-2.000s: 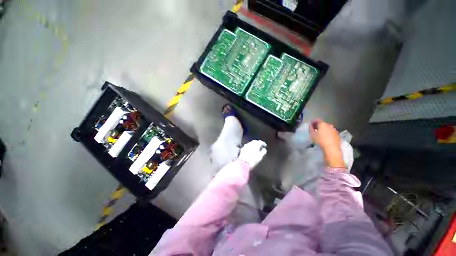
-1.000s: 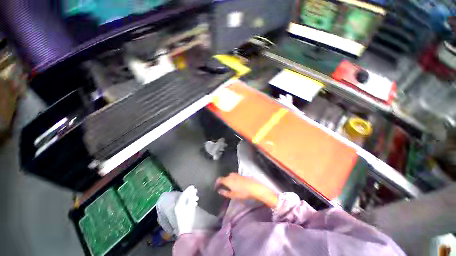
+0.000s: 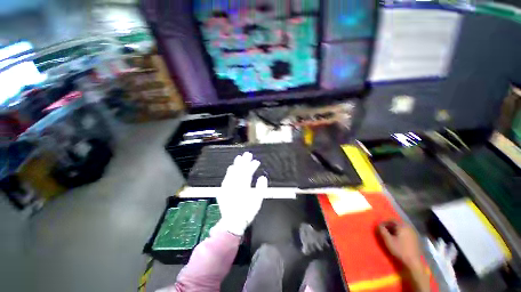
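Note:
My left hand (image 3: 241, 191), in a white glove, is open with fingers spread. It is over the front edge of the shelf with the long black keyboard (image 3: 268, 162) and hides part of both. My right hand (image 3: 400, 242) is bare, over the red mat (image 3: 357, 239). Its fingers are loosely curled with a gap at the thumb, and no held thing shows. A black tray (image 3: 155, 249) below holds green circuit boards (image 3: 181, 225), partly hidden by my left arm.
A large monitor (image 3: 263, 45) with a blurred board image stands behind the keyboard. A black mouse (image 3: 327, 162) lies to its right. A yellow-edged white sheet (image 3: 471, 234) and a spare white glove (image 3: 443, 254) are right of the mat. Another black tray (image 3: 200, 122) is at the left.
The view has swung from the floor trays up to the keyboard and monitor. My left hand has moved over the shelf edge. My right hand has moved over the red mat.

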